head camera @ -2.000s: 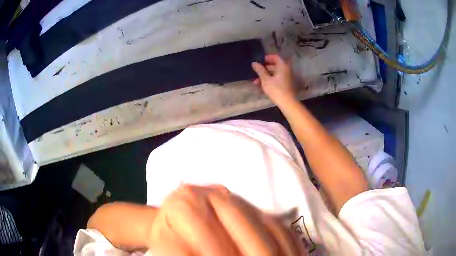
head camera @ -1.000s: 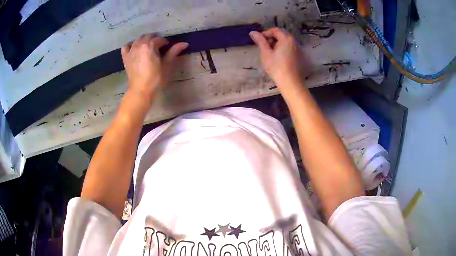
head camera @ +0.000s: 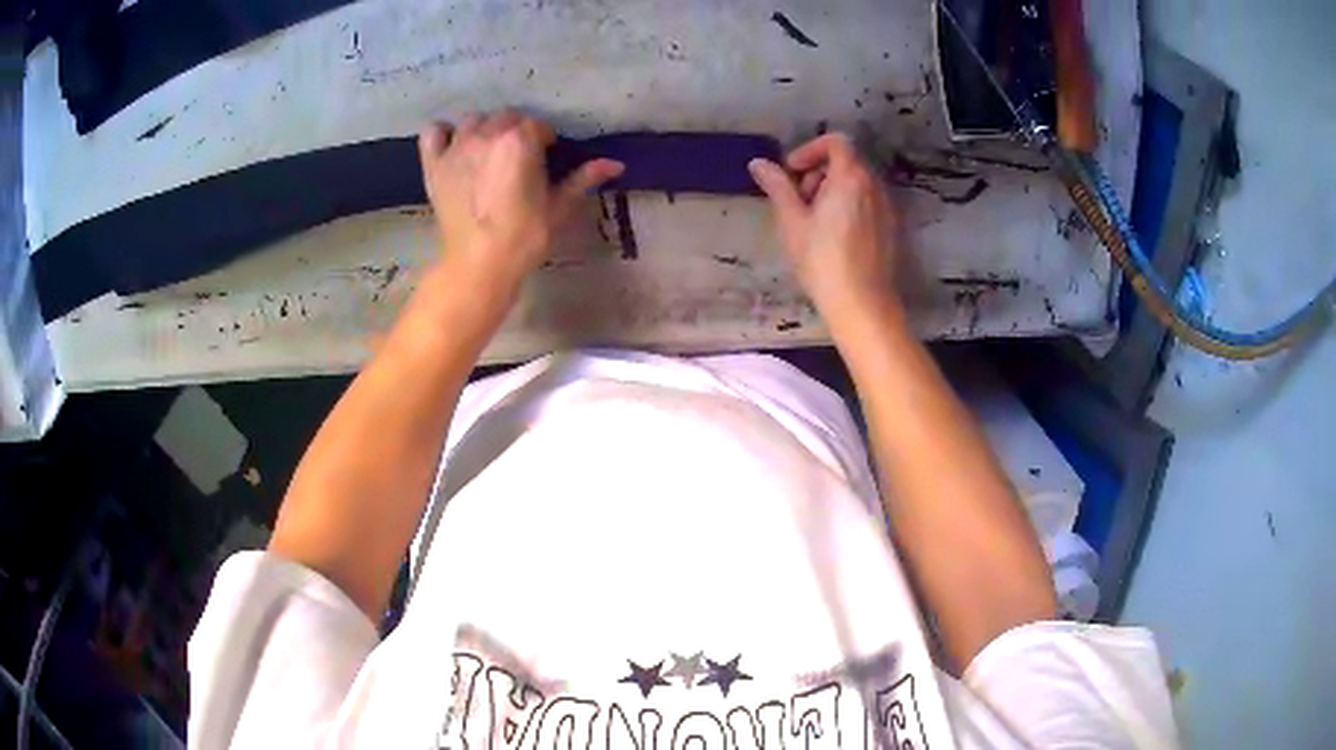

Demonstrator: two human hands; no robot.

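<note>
A long, slightly curved dark waistband piece (head camera: 279, 202) lies across the pale, stained pressing table (head camera: 703, 279). Its right stretch looks purple and narrower, folded lengthwise; the left stretch is wider and blackish. My left hand (head camera: 506, 194) grips the strip near its middle, fingers over the far edge and thumb pointing right. My right hand (head camera: 838, 217) pinches the strip's right end between thumb and fingers. The cloth under my left palm is hidden.
Wide dark cut pieces (head camera: 161, 52) lie at the far left. The steam iron's orange-brown handle (head camera: 1074, 73) shows at the far right, cut by the top edge. Blue and yellow-brown hoses (head camera: 1172, 315) trail right from it. White items sit below the table's right end.
Since two seconds ago, my left hand has come from near the camera onto the strip, whose right stretch is now folded narrower. Since one second ago, my left hand has slid slightly right.
</note>
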